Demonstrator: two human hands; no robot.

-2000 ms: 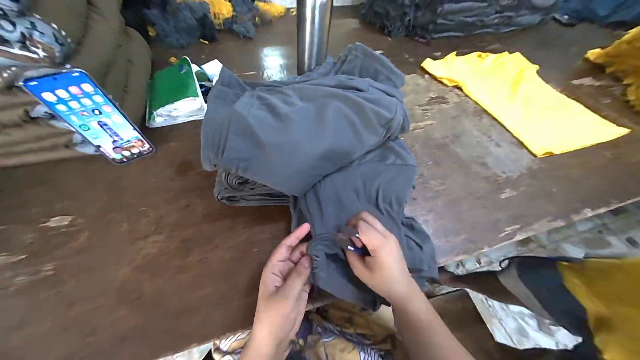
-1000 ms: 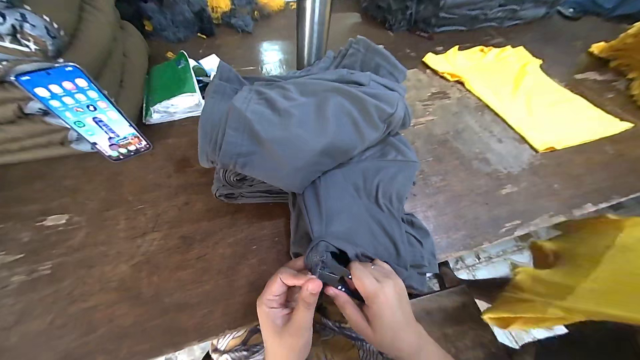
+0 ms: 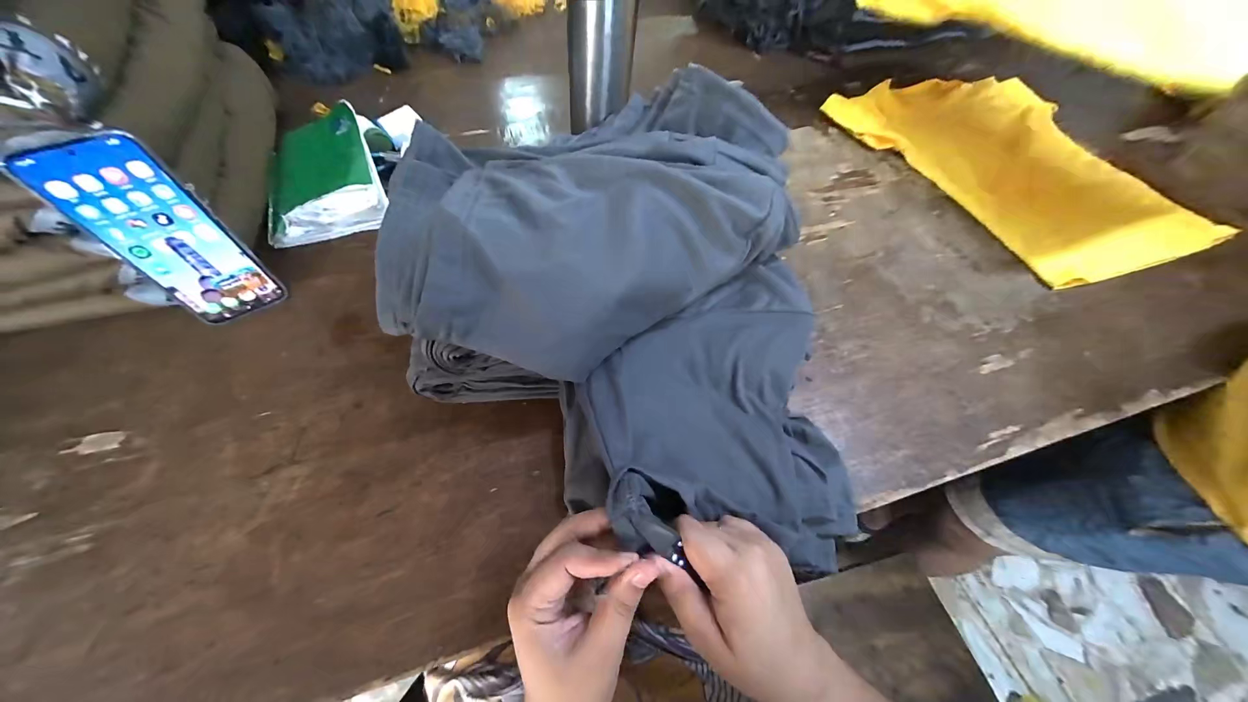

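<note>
A dark grey fabric garment (image 3: 702,390) lies across the table and over its front edge, with a folded grey bundle (image 3: 478,375) beneath its left part. At the garment's lower edge, my left hand (image 3: 575,595) pinches the fabric between thumb and forefinger. My right hand (image 3: 731,585) meets it there, fingers curled around a small dark tool (image 3: 679,556) that is mostly hidden; its kind cannot be told. Both hands nearly touch at the opening of the cloth.
A smartphone (image 3: 146,229) leans on a pile of olive-brown cloth (image 3: 229,117) at the left. Beside it are a green packet (image 3: 324,171) and, farther right, a metal pole (image 3: 600,63). Yellow cloth (image 3: 1033,185) lies on the right of the wooden table (image 3: 244,487). Another person's clothed leg (image 3: 1102,497) is at lower right.
My hands have stayed at the garment's lower edge, their fingertips now closer together. A loose yellow cloth, at lower right one second ago, has left there; a blurred yellow cloth now shows at top right.
</note>
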